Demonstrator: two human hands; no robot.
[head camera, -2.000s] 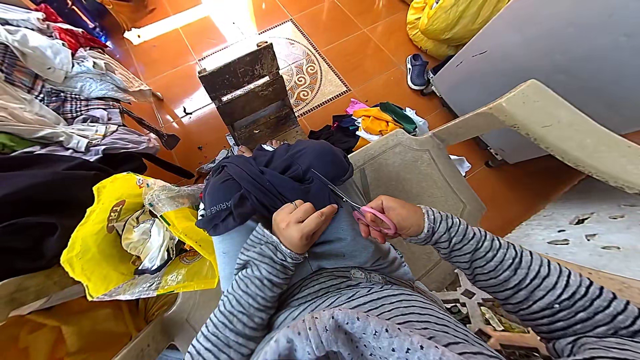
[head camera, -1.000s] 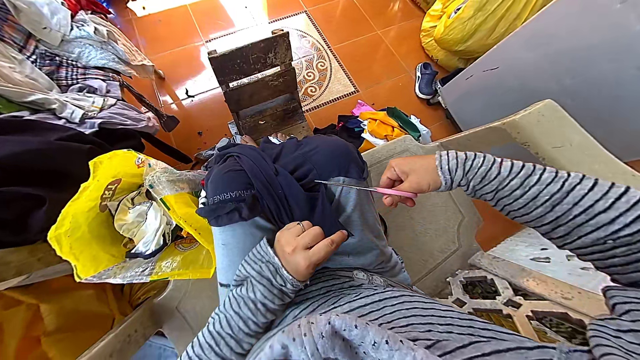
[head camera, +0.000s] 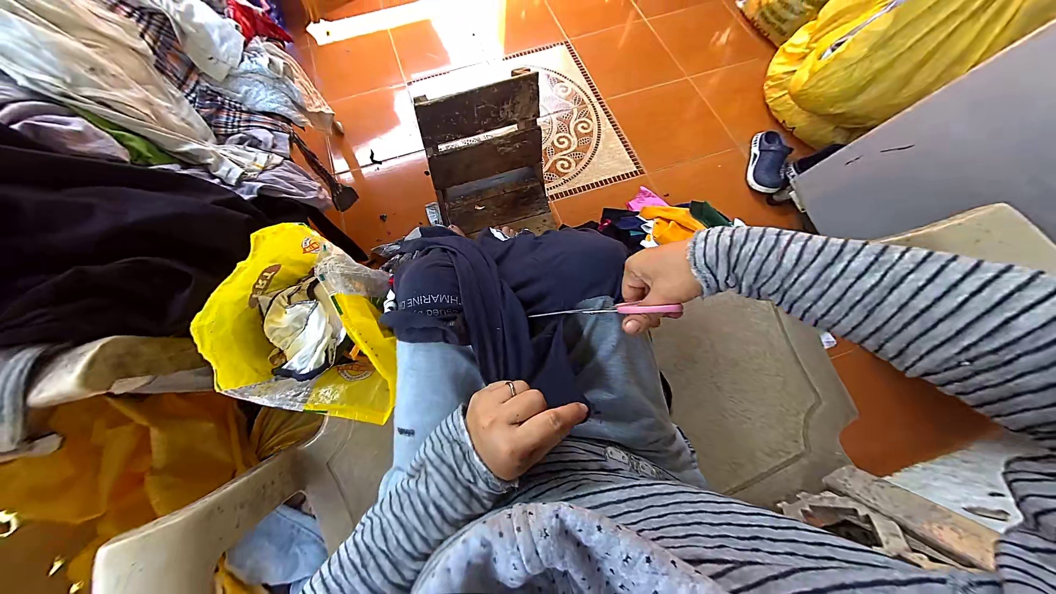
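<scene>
Navy blue printed fabric (head camera: 536, 268) lies across my lap, over light blue jeans (head camera: 437, 392). My left hand (head camera: 524, 425), with a ring on one finger, grips the near edge of the fabric, which is stretched toward me. My right hand (head camera: 657, 285) holds pink-handled scissors (head camera: 649, 309), their blades pointing left at the fabric. How far the blades are apart cannot be made out. Left of my knees is a yellow plastic bag (head camera: 235, 330) with white cloth (head camera: 305, 330) inside.
A wooden crate-like piece (head camera: 487, 165) stands beyond my knees, beside coloured cloth scraps (head camera: 672, 223). Piled clothes (head camera: 165, 107) lie at the left. A grey panel (head camera: 932, 140), a navy shoe (head camera: 767, 161) and a yellow sack (head camera: 858, 74) are at the right. I sit on a plastic chair (head camera: 198, 520).
The scissors have turned from slanting to nearly level, pointing left. The navy fabric is now drawn in a long strip toward my left hand.
</scene>
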